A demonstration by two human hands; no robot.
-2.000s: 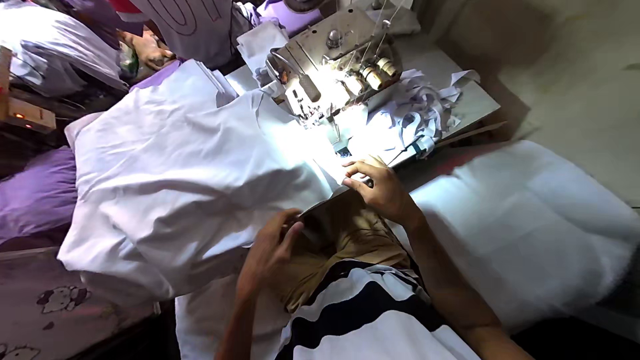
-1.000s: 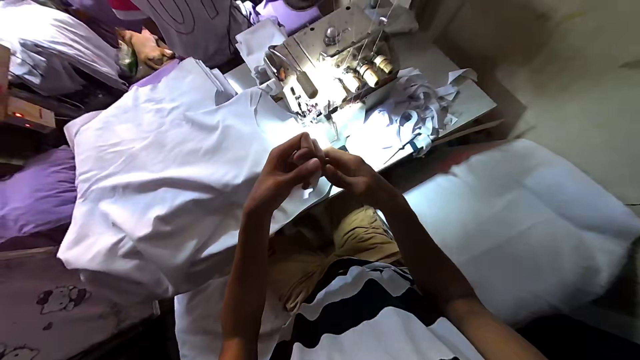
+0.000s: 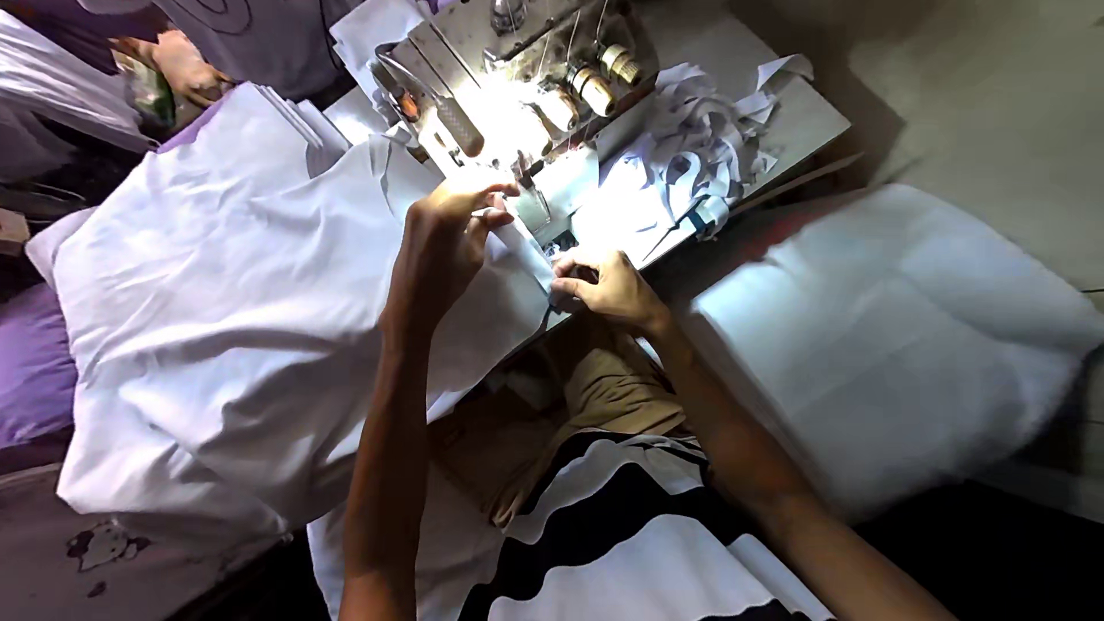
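Observation:
My left hand (image 3: 457, 224) pinches the edge of a large white cloth (image 3: 250, 319) just below the presser foot area of an overlock sewing machine (image 3: 517, 95). With thumb and forefinger, my right hand (image 3: 608, 285) grips the same cloth edge nearer my body, at the table's front edge. Between the two hands the edge runs roughly straight. Most of the cloth spreads in folds to the left. The machine's lamp glares over the needle, so the stitching point is hard to make out.
Curled white fabric trimmings (image 3: 699, 147) lie on the table (image 3: 798, 121) right of the machine. A dark thin tool, perhaps thread snips (image 3: 677, 228), lies by them. More white fabric (image 3: 906, 345) hangs at the right. Purple cloth (image 3: 34, 371) sits at the far left.
My hands were together in front of the machine one second ago. Now they are apart along the cloth edge, the left up by the needle, the right lower by the table edge.

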